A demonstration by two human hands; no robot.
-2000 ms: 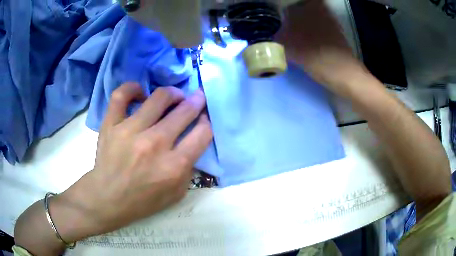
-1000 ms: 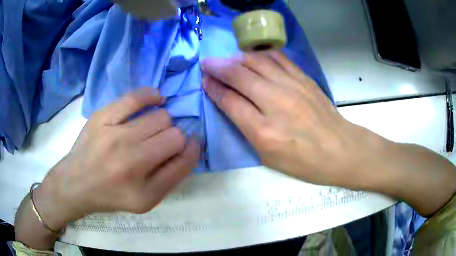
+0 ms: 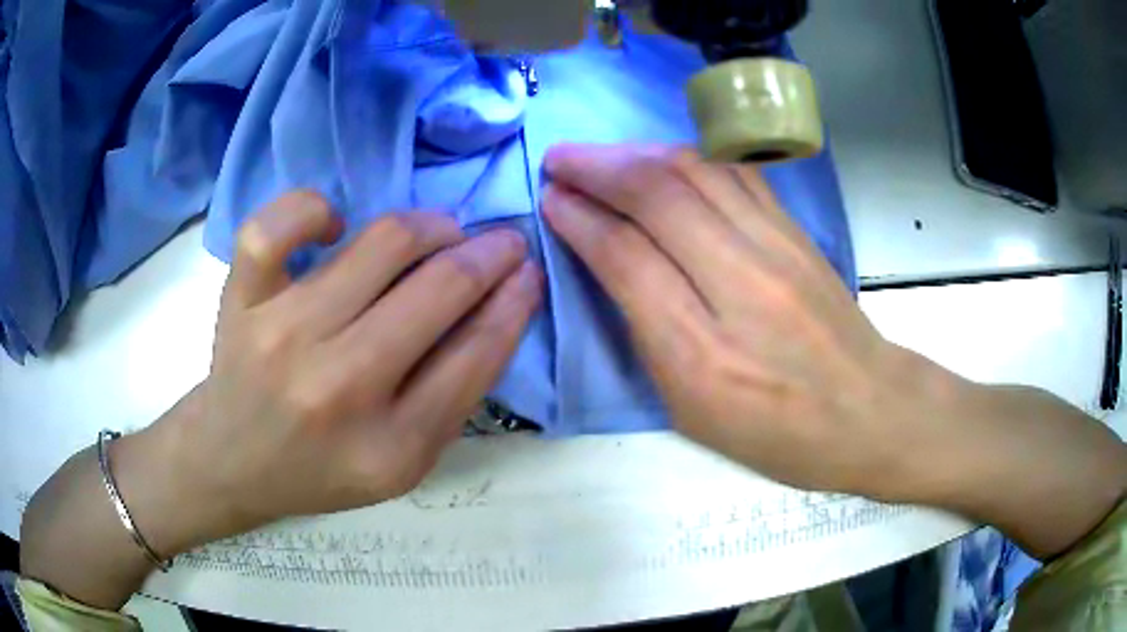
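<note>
The light-blue garment cloth (image 3: 278, 148) lies bunched at the left and runs under the presser foot (image 3: 530, 77). A flat light-blue panel (image 3: 599, 383) lies to the right, its straight edge running down from the foot. My left hand (image 3: 358, 358) lies on the cloth left of this edge, fingertips pressing near it. My right hand (image 3: 742, 321) lies flat on the panel, fingertips just right of the edge. Neither hand visibly grips cloth. The needle tip is too small to tell.
The cream knob (image 3: 756, 109) hangs above my right hand. A black smartphone (image 3: 995, 105) lies on the machine bed at the upper right. A thin dark tool (image 3: 1111, 324) is at the right edge. A printed ruler (image 3: 371, 558) runs along the table's front. Checked cloth (image 3: 985, 578) shows below right.
My right hand has come from behind the knob onto the panel. My left hand shifted off and back beside the edge. The view has shifted, so the machine head sits higher in the picture.
</note>
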